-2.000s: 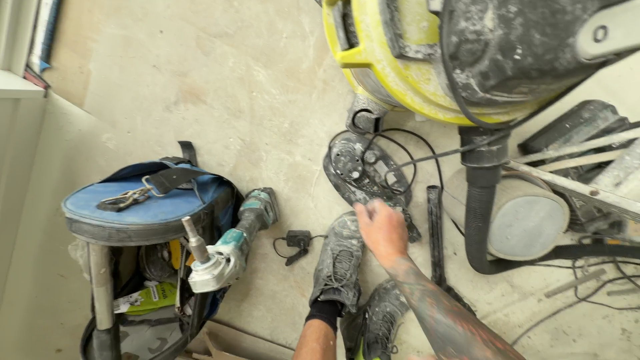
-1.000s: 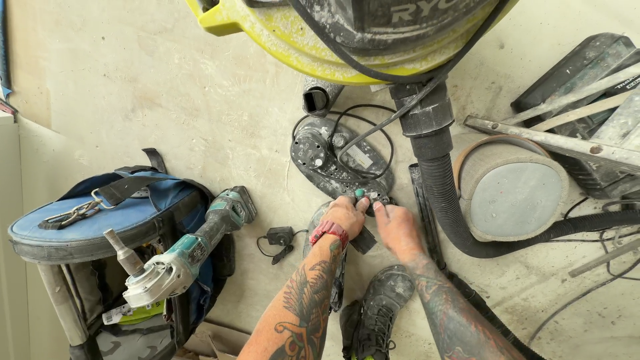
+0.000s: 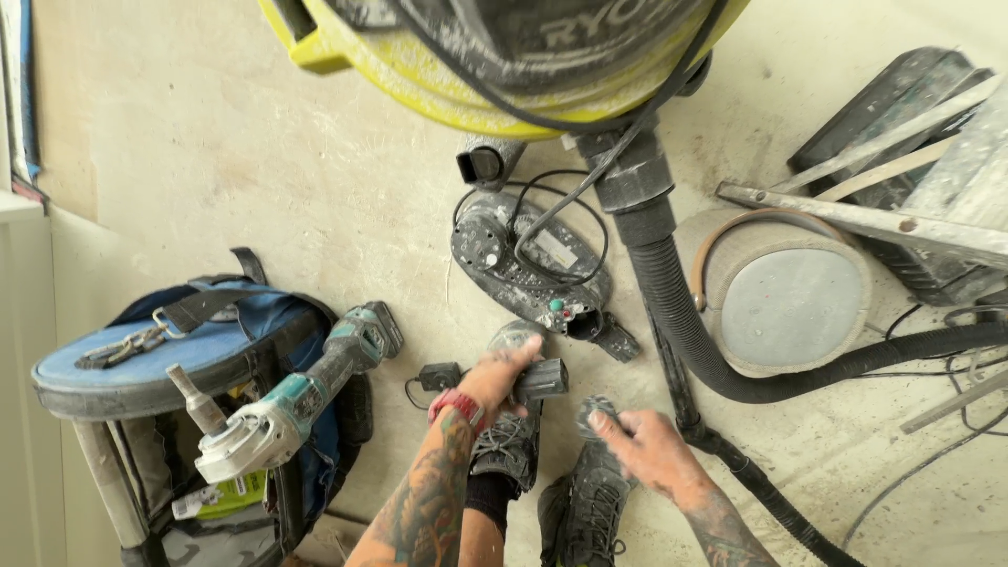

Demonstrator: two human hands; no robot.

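Observation:
My left hand (image 3: 498, 382), with a red watch at its wrist, is closed around a dark ribbed cylindrical piece (image 3: 545, 378) above my shoe. To its right, my right hand (image 3: 642, 445) grips a small dusty dark part (image 3: 597, 413) between thumb and fingers; the two pieces are apart. Just beyond my hands, a dust-covered black device (image 3: 535, 252) with a green and a red button lies on the floor, a thin black cable looped over it. Its near end shows a dark opening, with a dark flap beside it. I cannot tell exactly what the held pieces are.
A yellow and black Ryobi vacuum (image 3: 504, 87) stands ahead, its black hose (image 3: 677, 307) curving right. At left, a teal cordless angled power tool (image 3: 291, 402) rests against a blue tool bag (image 3: 157, 346). A round speaker-like object (image 3: 791, 307) and a black tray (image 3: 882, 110) with strips lie right.
My hands were together at the near end of the black device one second ago; they are now apart and nearer my shoes, each holding a piece.

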